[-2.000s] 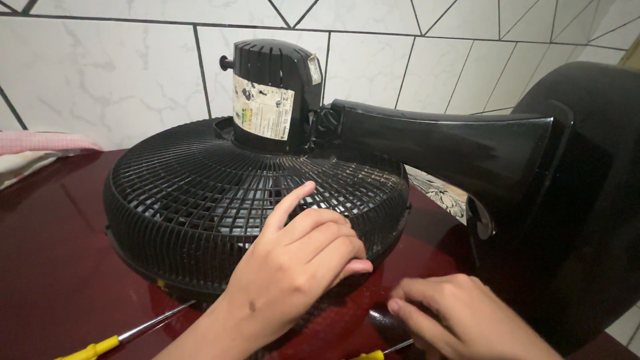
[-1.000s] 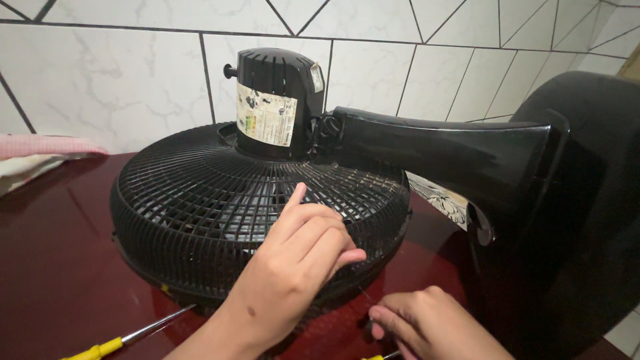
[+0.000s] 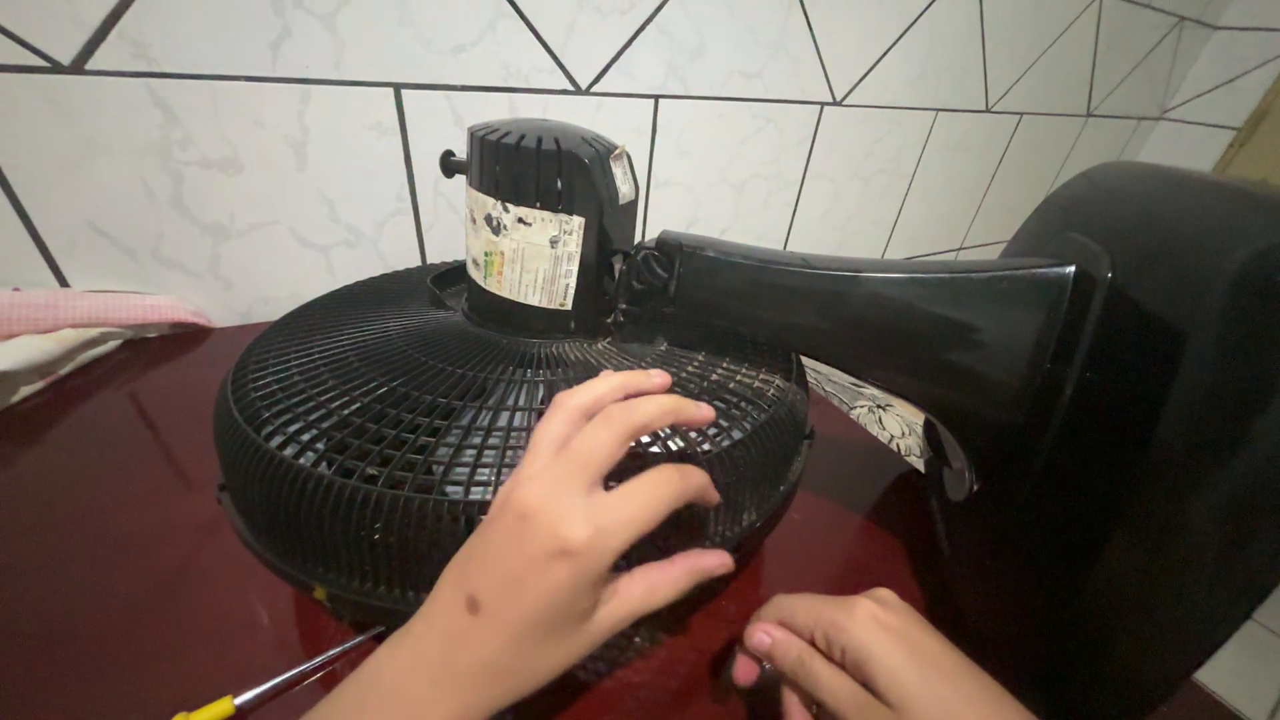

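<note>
A black electric fan lies face down, its round plastic grille [image 3: 360, 420] on a dark red glossy surface. The motor housing [image 3: 540, 220], with a worn printed label, points up from the middle. A black stand neck [image 3: 860, 320] runs right to the broad black base [image 3: 1150, 430]. Over the near right part of the grille is my left hand [image 3: 590, 500], fingers spread and holding nothing. My right hand [image 3: 850, 650] is low, right of the grille's near edge, its thumb and fingertips close together; whether something small is between them cannot be told.
A screwdriver with a yellow handle [image 3: 208, 710] lies at the lower left, its shaft tip by the grille's rim. A pink and white cloth [image 3: 90, 325] is at the far left. White tiled wall [image 3: 250, 180] stands behind the fan. A patterned strip [image 3: 870, 405] shows under the neck.
My left hand's fingers have spread wider, and its raised index finger has come down. A second yellow handle, seen earlier near my right hand, is out of sight now.
</note>
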